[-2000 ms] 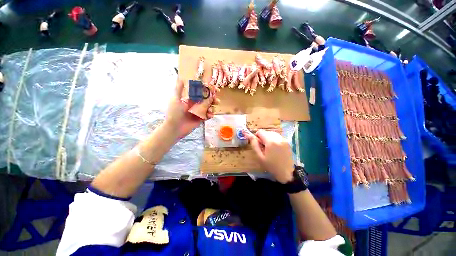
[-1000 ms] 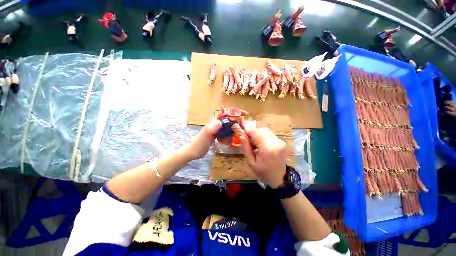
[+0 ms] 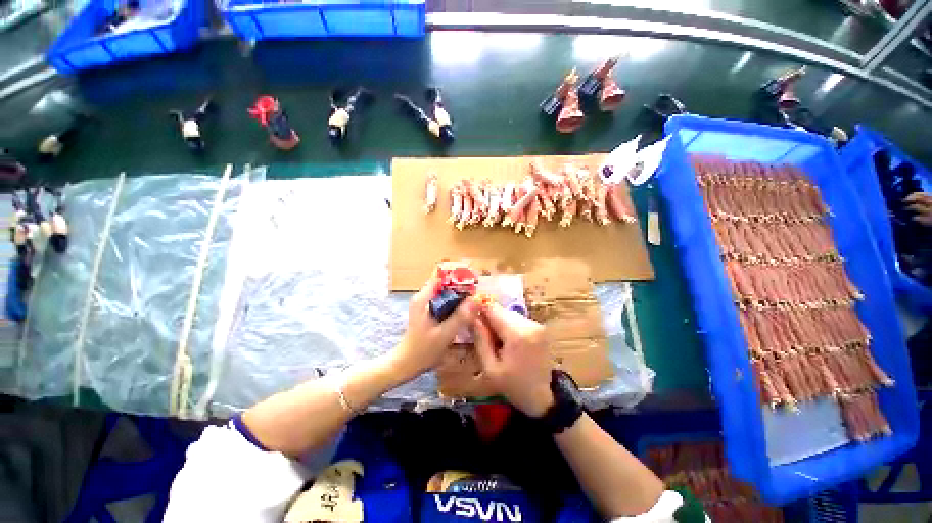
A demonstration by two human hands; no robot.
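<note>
My left hand (image 3: 427, 332) holds a figure body (image 3: 450, 296) with a dark blocky part and a red top, low over the stained work board (image 3: 572, 327). My right hand (image 3: 513, 352) is against the figure with its fingertips pinched; what they grip is too small to tell. The pale pot tray (image 3: 505, 290) is partly hidden behind my hands, with a bluish ring (image 3: 518, 307) at its right edge. The orange pot is not clearly visible. A loose row of pink-brown limb parts (image 3: 531, 198) lies on the cardboard sheet (image 3: 429, 255).
A large blue crate (image 3: 683, 245) with packed limb rows stands at right, another blue crate (image 3: 869, 194) beyond it. Wrinkled plastic sheeting (image 3: 143, 286) covers the left. Figure pieces (image 3: 439, 121) lie along the green belt (image 3: 491, 92). Blue crates (image 3: 327, 20) stand across it. A person's hand shows far right.
The right hand has moved from the blue pot to the figure, which the left hand has brought lower and nearer the tray. The view has tilted up, showing crates across the belt.
</note>
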